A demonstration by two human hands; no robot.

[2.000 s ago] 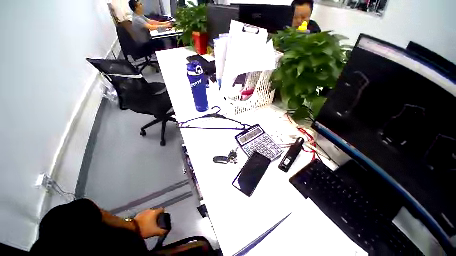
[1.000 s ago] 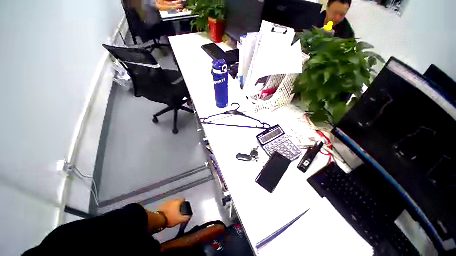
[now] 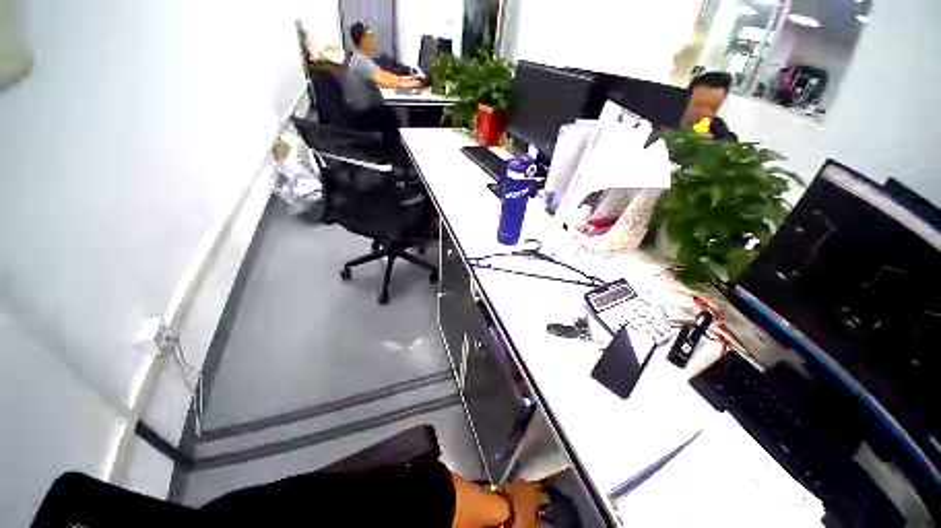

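My left hand [image 3: 528,503] is at the bottom edge, partly cut off, beside the desk's front edge. It has a bracelet at the wrist and rests closed over the dark end of the chair armrest [image 3: 562,507]. My right hand is out of the picture. On the white desk [image 3: 557,356] lie a black smartphone [image 3: 622,363], a calculator [image 3: 638,309], keys with a fob [image 3: 568,330] and a black hanger [image 3: 537,266]. A blue bottle [image 3: 513,208] stands upright behind the hanger. White paper sheets [image 3: 722,480] lie nearest me.
The keyboard [image 3: 784,423] and monitor [image 3: 856,278] are at the right. A white basket [image 3: 626,229] of papers and a potted plant [image 3: 722,196] stand behind. An office chair [image 3: 377,196] is left of the desk. Two people sit farther back.
The view has shifted, so the desk items appear farther right. My left hand and the armrest now appear lower and farther right, closer to the desk edge.
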